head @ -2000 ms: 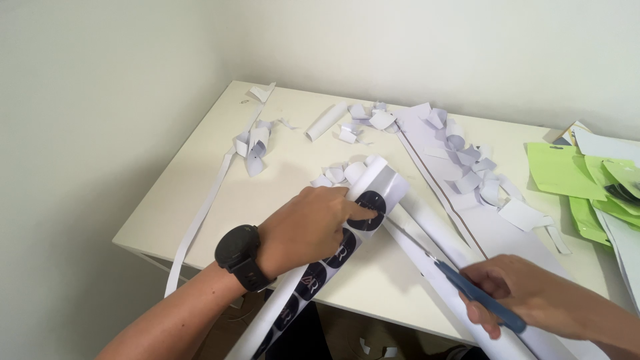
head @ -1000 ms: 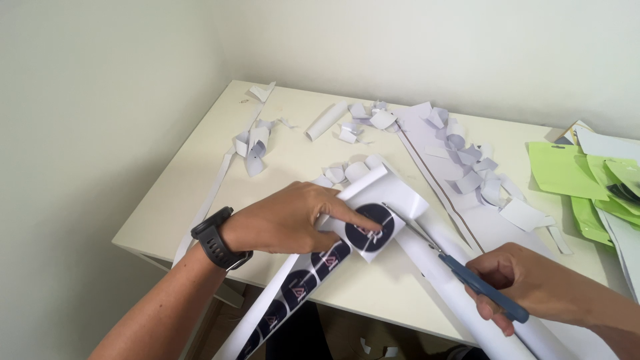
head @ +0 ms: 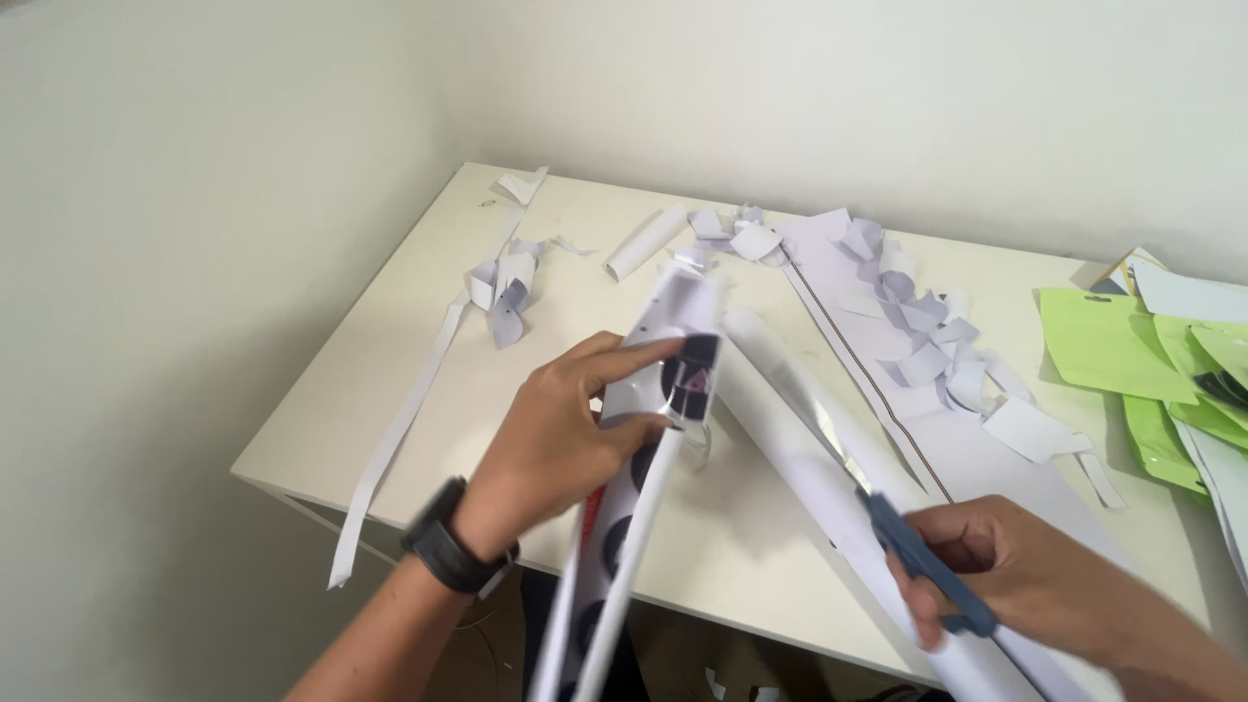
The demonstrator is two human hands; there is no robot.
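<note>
My left hand, with a black watch on its wrist, pinches the end of a curling strip of white paper that carries dark round printed stickers. The strip hangs down past the table's front edge. To the right, my right hand holds scissors with blue handles, their blades pointing up and left over a long white paper roll. The blades are apart from the sticker strip, and motion blur hides whether they are parted.
Curled white paper scraps lie on a flat white sheet at the back right. More scraps and a long narrow strip lie left. A small paper roll rests behind. Green pouches lie far right on the white table.
The sticker end has come away from the long roll and curls in my left hand. My right hand with the scissors has moved slightly down and right from the strip.
</note>
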